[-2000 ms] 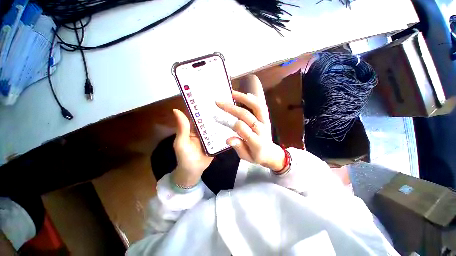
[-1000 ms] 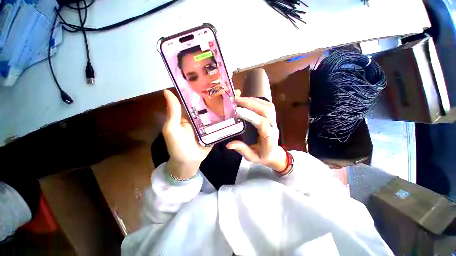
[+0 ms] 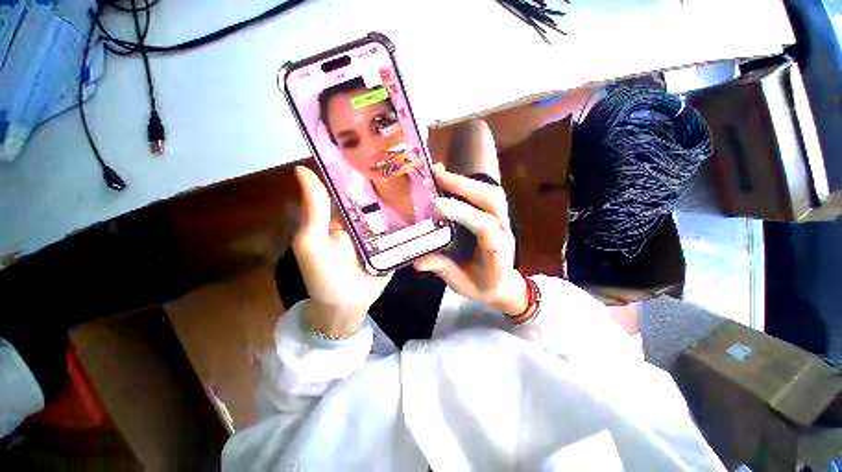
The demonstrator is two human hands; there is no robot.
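A smartphone (image 3: 374,157) with a lit screen and a case with raised corners is held upright in front of me, just off the table's front edge. The screen shows a pink picture with a person and a green label. My left hand (image 3: 332,258) supports the phone from behind at its lower left, thumb up beside the left edge. My right hand (image 3: 480,240) is at the phone's lower right edge, its fingers touching that side; a red band is on the wrist. The fingers behind the phone are hidden.
The white table (image 3: 212,111) holds black cables (image 3: 155,120), blue-and-white packs (image 3: 42,78) at left and thin black strands (image 3: 535,14) at the top. A black cord hank (image 3: 637,171) sits in an open carton by my right knee. Cartons (image 3: 752,369) stand at right.
The phone has moved up and left and now shows a full-screen picture instead of a white list. My right hand's fingers have moved from over the screen to its right edge.
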